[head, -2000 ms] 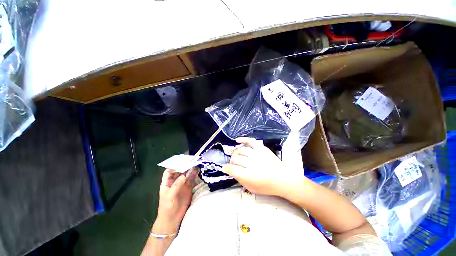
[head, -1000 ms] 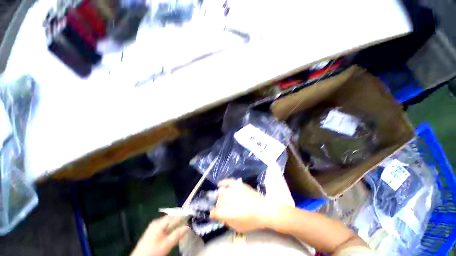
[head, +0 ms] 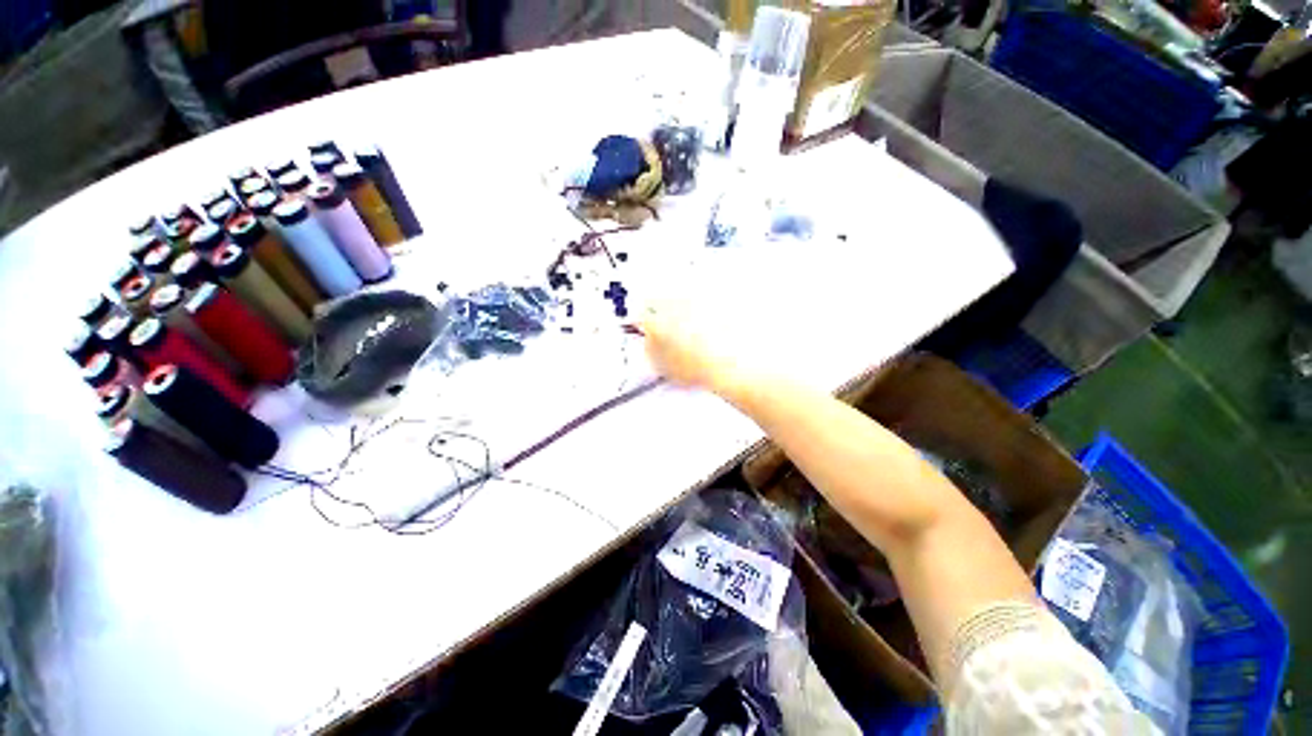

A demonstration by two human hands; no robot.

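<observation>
My right hand [head: 682,350] reaches over the white-topped table [head: 187,633], its fingertips beside small dark pieces [head: 617,298], which may be buttons. Whether it holds one cannot be seen. My left hand is out of the picture. At the bottom, a clear polybag [head: 662,618] with dark contents and a handwritten label [head: 724,569] lies below the table edge. A narrow white strip [head: 612,679] lies on it.
Thread cones [head: 238,334] stand at the left, beside a dark bowl [head: 369,345] and loose thread [head: 410,489]. A dark red strip [head: 576,429] lies near my right hand. A cardboard box [head: 1007,431] and blue crate [head: 1223,575] are at the right.
The view has swung up to the tabletop. My right hand has left the dark garment in the lap and reached out onto the table. My left hand has gone out of view.
</observation>
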